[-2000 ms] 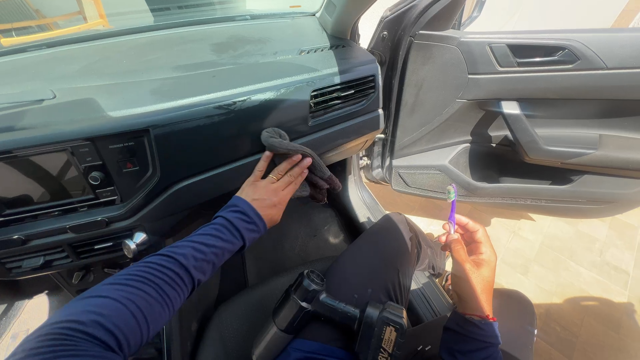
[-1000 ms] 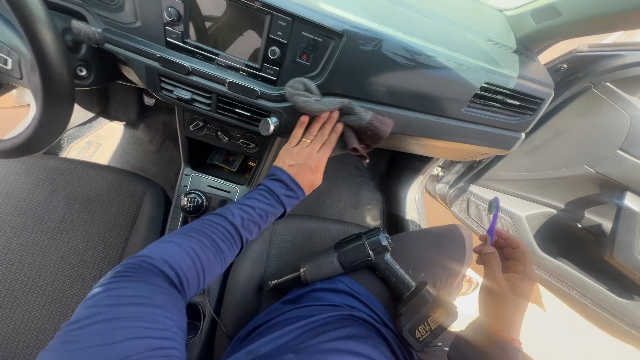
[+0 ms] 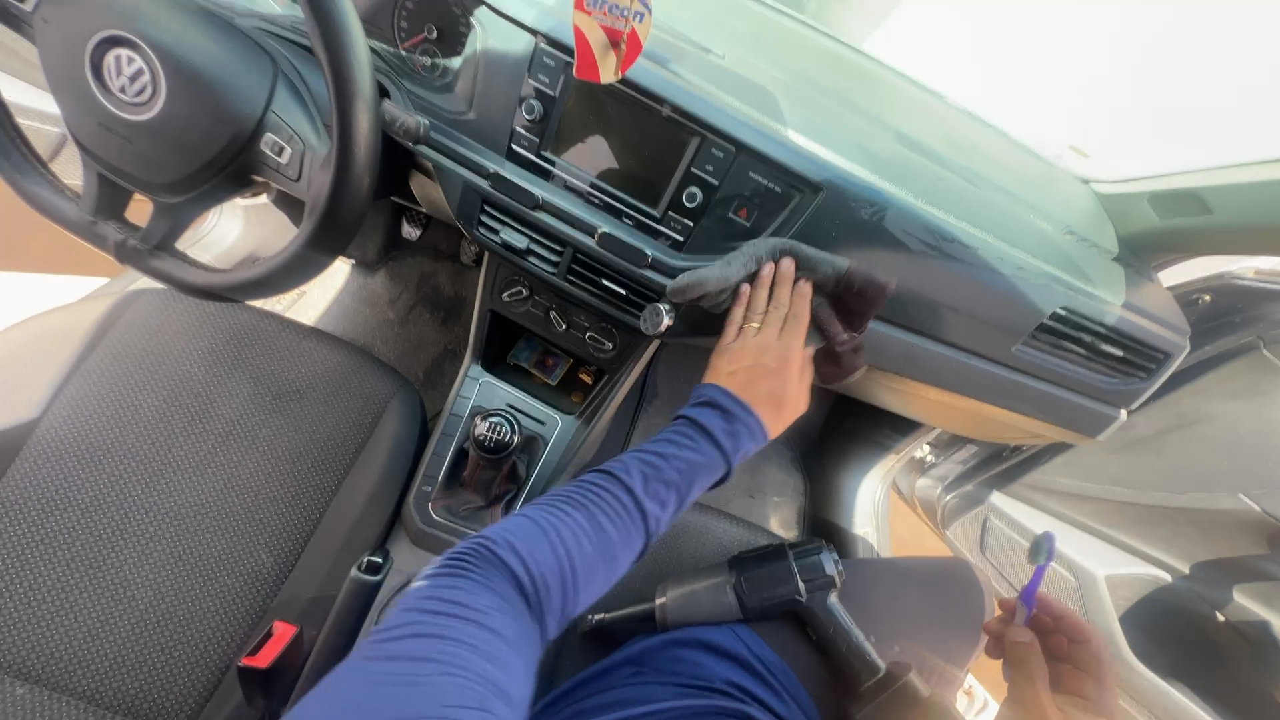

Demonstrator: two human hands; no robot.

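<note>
My left hand (image 3: 765,345), with a ring on one finger, presses a dark grey and maroon cloth (image 3: 850,300) flat on the dashboard (image 3: 940,270), just right of the centre air vents. At the lower right, my right hand (image 3: 1050,650) holds a purple toothbrush (image 3: 1035,580) upright between thumb and fingers, bristle end at the top, beside the open door. A black cordless power tool (image 3: 750,590) with a long thin tip lies across my lap.
The steering wheel (image 3: 340,140) and empty driver's seat (image 3: 200,480) are at the left. A gear lever (image 3: 495,435) stands between the seats. An air freshener (image 3: 612,35) hangs above the infotainment screen (image 3: 620,145). The passenger door (image 3: 1150,480) is at the right.
My left hand and the cloth have moved left along the dashboard, from near the side air vent towards the centre vents. The toothbrush stays in my right hand. The view has swung left.
</note>
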